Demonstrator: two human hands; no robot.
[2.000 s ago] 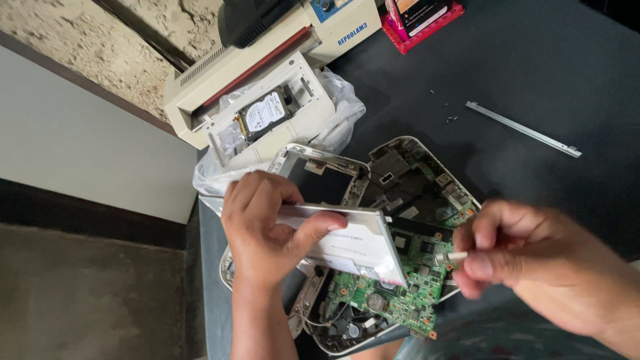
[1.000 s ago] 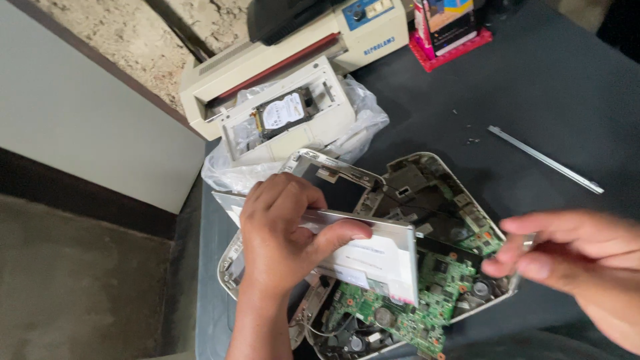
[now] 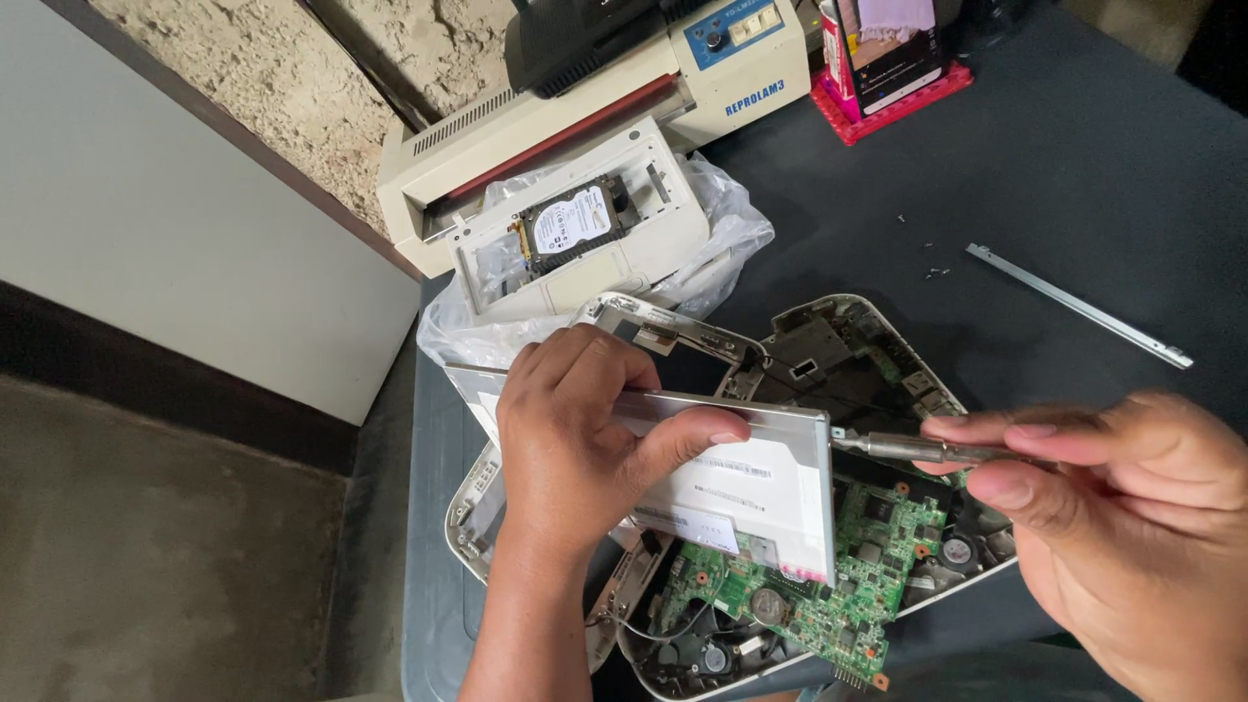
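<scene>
My left hand grips a laptop display panel by its upper edge, thumb on the back, which bears labels. A narrow metal strip runs down the panel's right edge. Between the fingertips of my right hand is a screwdriver, its tip at a small tab near the panel's upper right corner. Below the panel lies a green circuit board with a coin cell, over an opened laptop base. Beside the base a pale screen frame lies partly behind my left hand.
A metal bracket and several small screws lie on the dark table. A hard drive sits in a pale plastic casing on a clear plastic bag, before a laminator. A phone stands in a pink holder.
My right hand has brought the screwdriver up to the panel's right edge; a second ago its tip was away from it. My left hand still holds the panel. The view has shifted.
</scene>
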